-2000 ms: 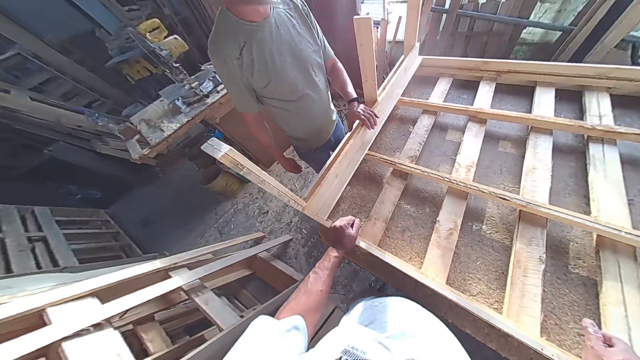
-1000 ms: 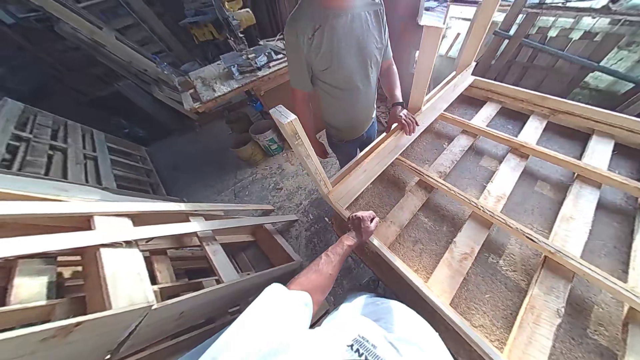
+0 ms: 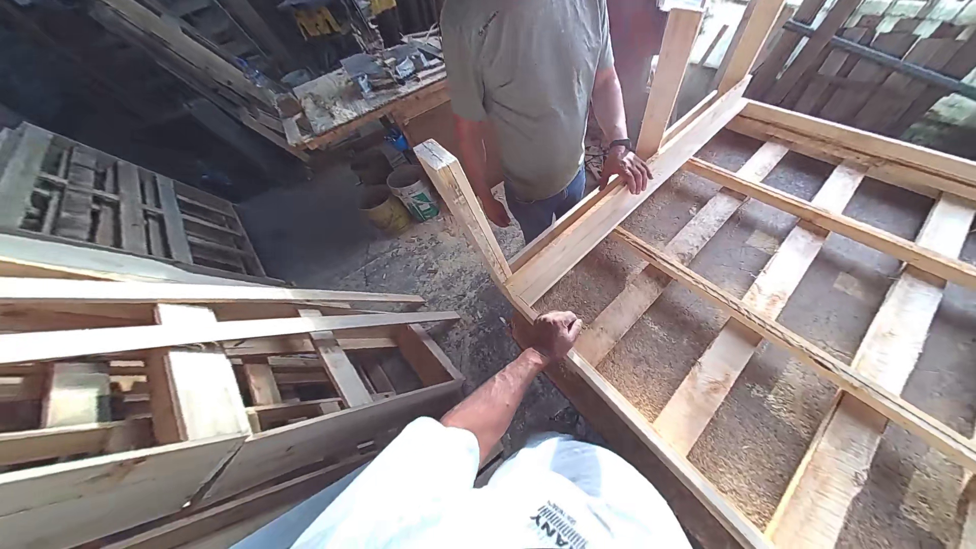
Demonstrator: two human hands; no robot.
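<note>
My left hand (image 3: 556, 335) is closed over the near edge of a large wooden frame (image 3: 656, 427), close to its corner. The frame has long rails and wide cross slats (image 3: 770, 293), with sawdust between them. At that corner a wooden post (image 3: 465, 206) rises at a tilt, joined beside a wide end board (image 3: 610, 221). Another person (image 3: 530, 84) stands beyond the end board, with one hand (image 3: 627, 169) resting on it near a second upright post (image 3: 671, 80). My right hand is out of view.
Stacked wooden frames (image 3: 328, 412) lie at the left, close to my arm. Behind them leans a slatted pallet (image 3: 130, 206). Buckets (image 3: 412, 194) stand on the floor beside a cluttered workbench (image 3: 343, 103). Wood chips are scattered on the floor.
The view has swung left. My right hand, at the lower right edge two seconds ago, is no longer in view. My left hand keeps its place at the frame's corner.
</note>
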